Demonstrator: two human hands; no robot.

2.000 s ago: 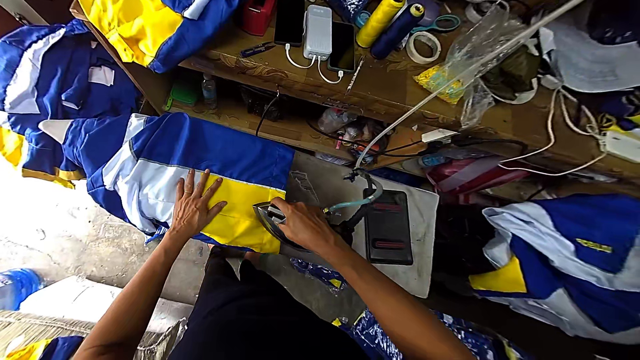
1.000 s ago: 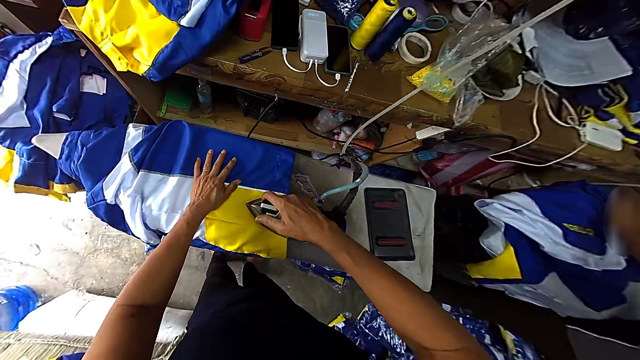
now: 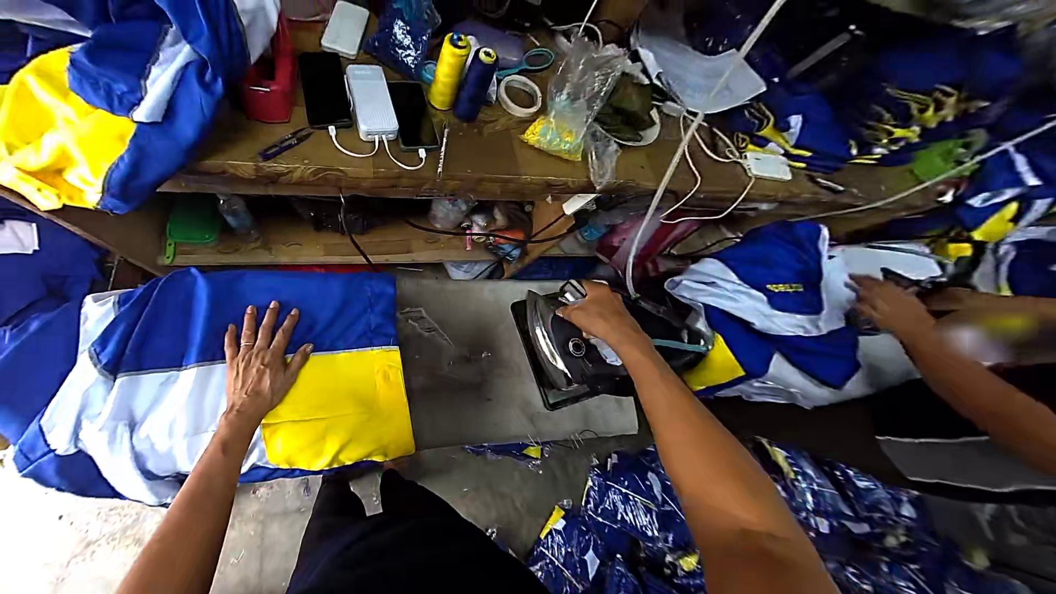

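Note:
My left hand (image 3: 260, 371) lies flat with spread fingers on a blue, white and yellow garment (image 3: 330, 404), which is laid over the left part of a grey ironing surface (image 3: 470, 363). To the right, my right hand (image 3: 598, 313) grips the handle of a steam iron (image 3: 557, 346). The iron is over the black iron rest (image 3: 528, 355), its metal edge turned to the left; whether it bears fully on the rest cannot be told. A hose and cord run from its rear.
Another person's hands (image 3: 891, 305) are at a similar garment (image 3: 767, 289) on the right. A wooden shelf (image 3: 495, 169) behind holds phones, a white power bank (image 3: 372, 103), thread cones (image 3: 450, 72) and tape (image 3: 520, 96). Plastic-wrapped garments (image 3: 635, 503) lie below right.
My right hand has carried the iron rightward off the yellow panel to the iron rest. My left hand still lies on the garment. The other person's hands have come into view at right.

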